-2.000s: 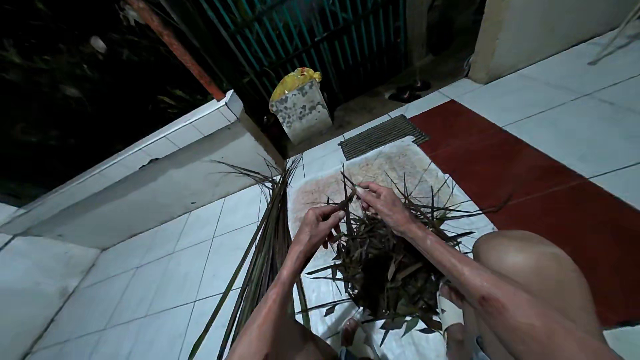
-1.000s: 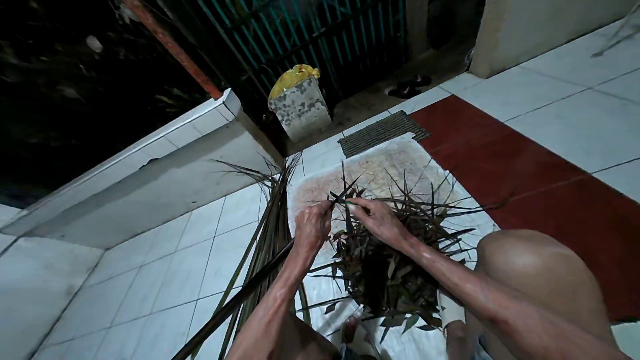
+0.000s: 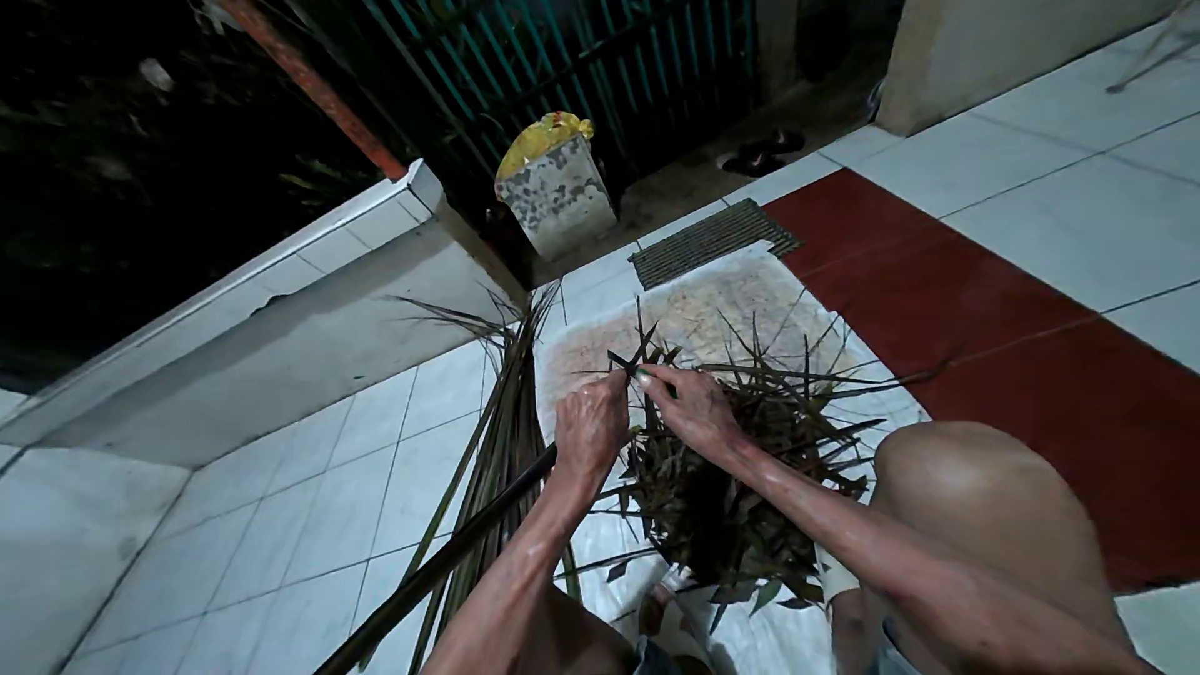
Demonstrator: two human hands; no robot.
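My left hand (image 3: 592,420) is closed around a long, dark palm leaf strip (image 3: 441,562), which runs from the fist down to the lower left. Close beside it, my right hand (image 3: 689,403) pinches the strip's upper end between thumb and fingers, where short pieces cross. What else the right palm holds is hidden. Below and right of the hands lies a pile of cut leaf pieces (image 3: 750,525) on a pale, stained cloth (image 3: 600,347). A bundle of long palm leaves (image 3: 506,412) lies on the tiles left of the cloth.
A ribbed mat (image 3: 708,242) lies beyond the cloth. Further back stands a speckled block (image 3: 562,202) with a yellow bag (image 3: 544,141) on top, before a green barred gate (image 3: 600,66). A low wall (image 3: 328,319) borders the left; dark footwear (image 3: 764,155) lies at the back.
The long strip in my left hand now reaches to the lower left; two seconds ago it did not show there. My left hand has turned upright, and both hands have stayed close together.
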